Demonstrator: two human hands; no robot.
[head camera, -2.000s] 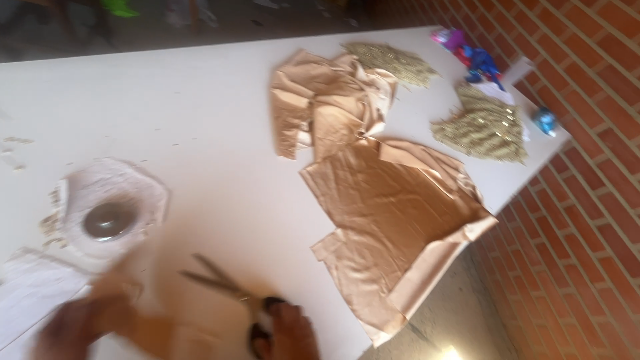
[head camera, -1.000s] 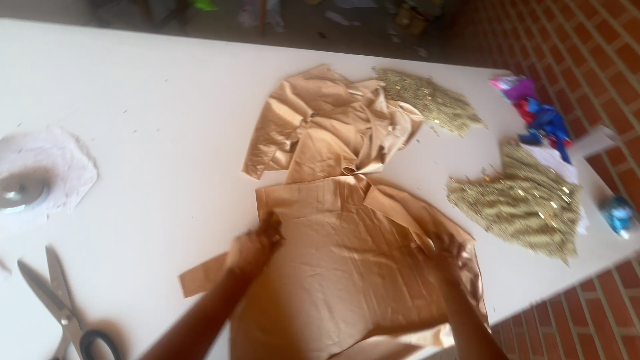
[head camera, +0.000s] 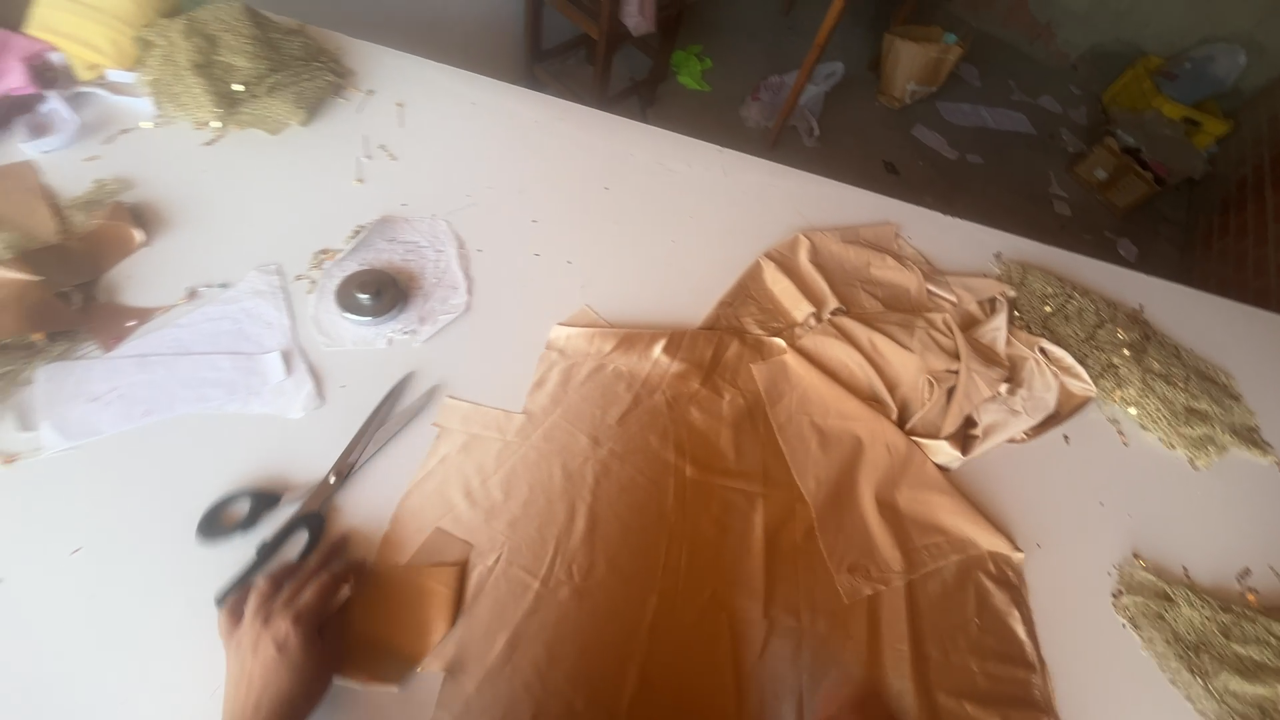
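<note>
Gold-brown satin fabric (head camera: 640, 480) lies spread across the middle of the white table (head camera: 520, 230), with a crumpled satin bundle (head camera: 880, 330) behind it. My left hand (head camera: 290, 625), blurred, is at the black handles of the fabric scissors (head camera: 320, 495), beside a small folded satin piece (head camera: 405, 610); its grip cannot be made out. The scissors' blades are slightly apart and point away from me. At the bottom edge, a faint blurred shape over the satin may be my right hand, too unclear to tell.
A round metal weight (head camera: 370, 295) rests on white paper (head camera: 435, 265). More white pieces (head camera: 180, 370) lie at left. Gold sequined pieces lie at the upper left (head camera: 235, 65), right (head camera: 1140, 360) and lower right (head camera: 1200, 640). Beyond the table edge are a wooden chair (head camera: 600, 40) and floor litter.
My left hand has left the satin, where it lay one second ago, and is now at the scissors' handles. The view has swung to the left.
</note>
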